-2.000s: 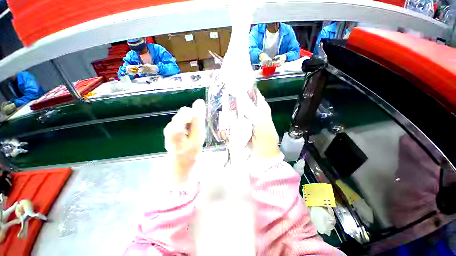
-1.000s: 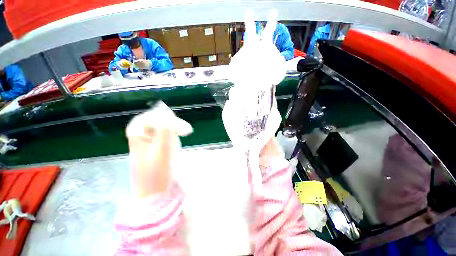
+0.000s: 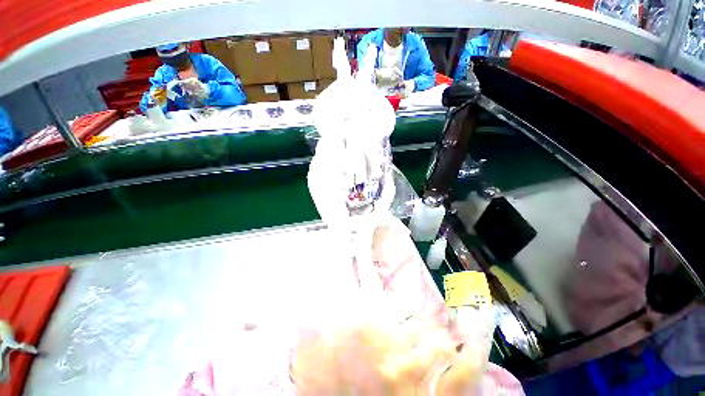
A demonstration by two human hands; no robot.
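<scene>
A white figure (image 3: 352, 155) with two long upright prongs stands upright in the air at the centre, washed out by glare. Its middle is clear or silvery, with small dark and reddish marks. My right hand (image 3: 380, 229) is behind its lower part and holds it; glare and the figure hide most of the fingers. My left hand (image 3: 379, 360) is a large blur low in the centre, close to the camera and in front of my right sleeve. Its fingers cannot be made out. Clear film shows at the figure's right side.
A red tray (image 3: 31, 317) with part of a white figure lies left. A green conveyor (image 3: 209, 201) runs behind the white bench (image 3: 154, 302). White bottles (image 3: 427, 220), a yellow card (image 3: 467, 288) and a black box (image 3: 504, 227) stand right. A shelf (image 3: 255, 19) crosses above. Blue-clad people are opposite.
My left hand has moved from left of the figure down to the bottom centre, near the camera. My right hand still holds the figure. The view has shifted a little to the right.
</scene>
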